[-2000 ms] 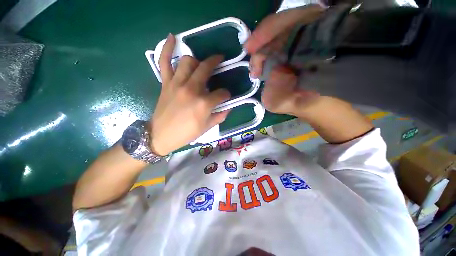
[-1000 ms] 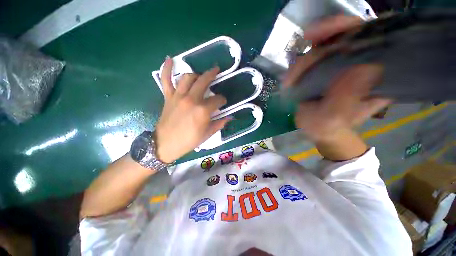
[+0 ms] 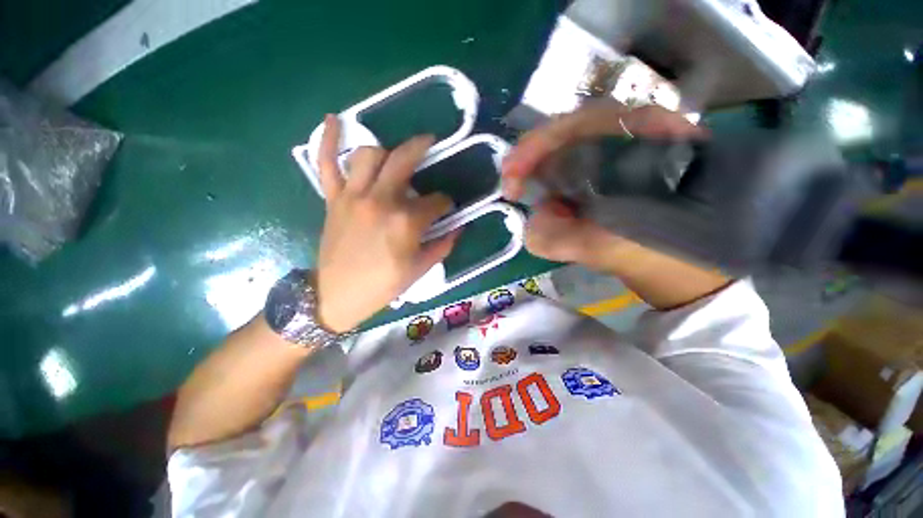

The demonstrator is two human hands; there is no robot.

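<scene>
Three white plastic frames lie side by side on the green bench (image 3: 233, 91): the far one (image 3: 442, 73), the middle one (image 3: 499, 152) and the near one (image 3: 518, 235). My left hand (image 3: 380, 218) lies spread over their left ends, pressing on them. My right hand (image 3: 567, 182) grips the dark grey electric screwdriver (image 3: 729, 197), which is blurred and close to the camera. Its tip end is at the right ends of the middle and near frames; the tip itself is hidden by my fingers.
The screw feeder (image 3: 744, 51), a pale metal box, stands beyond my right hand. A clear plastic bag (image 3: 51, 172) lies at the left. A pale rail (image 3: 121, 51) curves across the far left. Cardboard boxes (image 3: 860, 379) stand at the lower right.
Over the last second my right hand and the screwdriver have moved left from beside the feeder to the frames' right ends. My left hand has stayed on the frames.
</scene>
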